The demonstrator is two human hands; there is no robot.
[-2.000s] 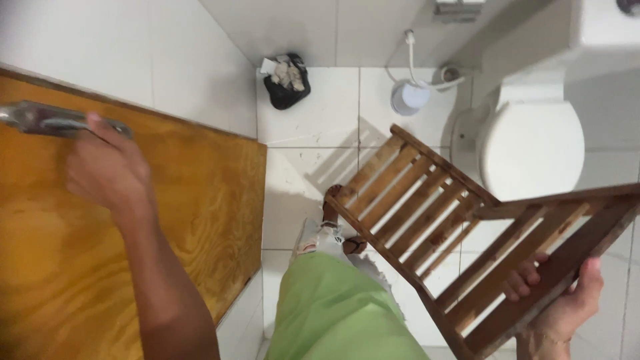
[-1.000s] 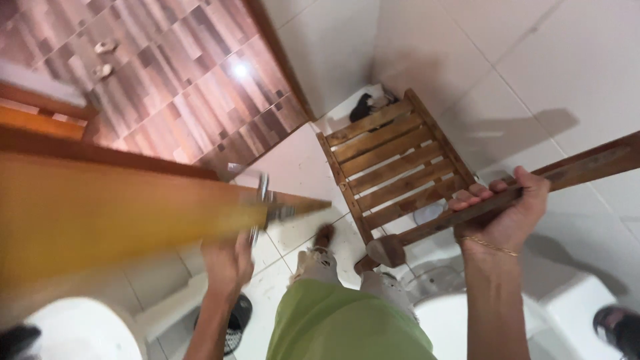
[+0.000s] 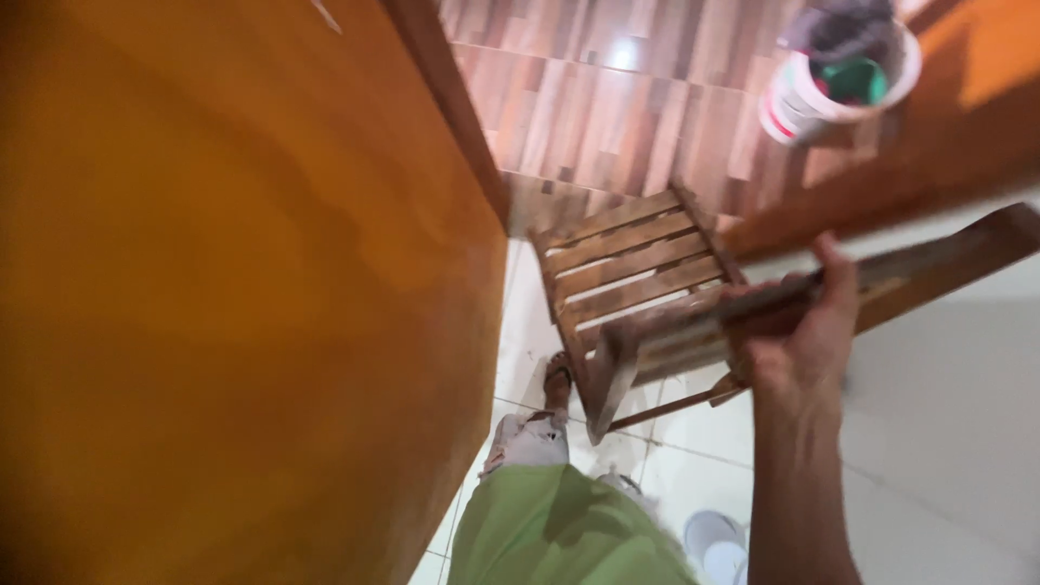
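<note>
My right hand (image 3: 800,325) grips the top rail of a slatted wooden chair (image 3: 638,252) and holds it tilted in front of my legs. The chair's slats reach toward the doorway, and its other end runs off to the right. A wooden door (image 3: 268,309) fills the left side of the view. My left hand is out of view.
Beyond the doorway lies a striped wood-look floor (image 3: 569,106). A white bucket (image 3: 841,93) with dark cloth and a green thing in it stands there, beside an orange-brown wooden surface (image 3: 1003,57). White floor tiles (image 3: 699,479) lie underfoot, with a whitish round container (image 3: 715,540) at the bottom.
My view has turned from the toilet area to the doorway. My right hand has carried the chair along to the doorway. My left hand, on the door's handle a second ago, has left the view.
</note>
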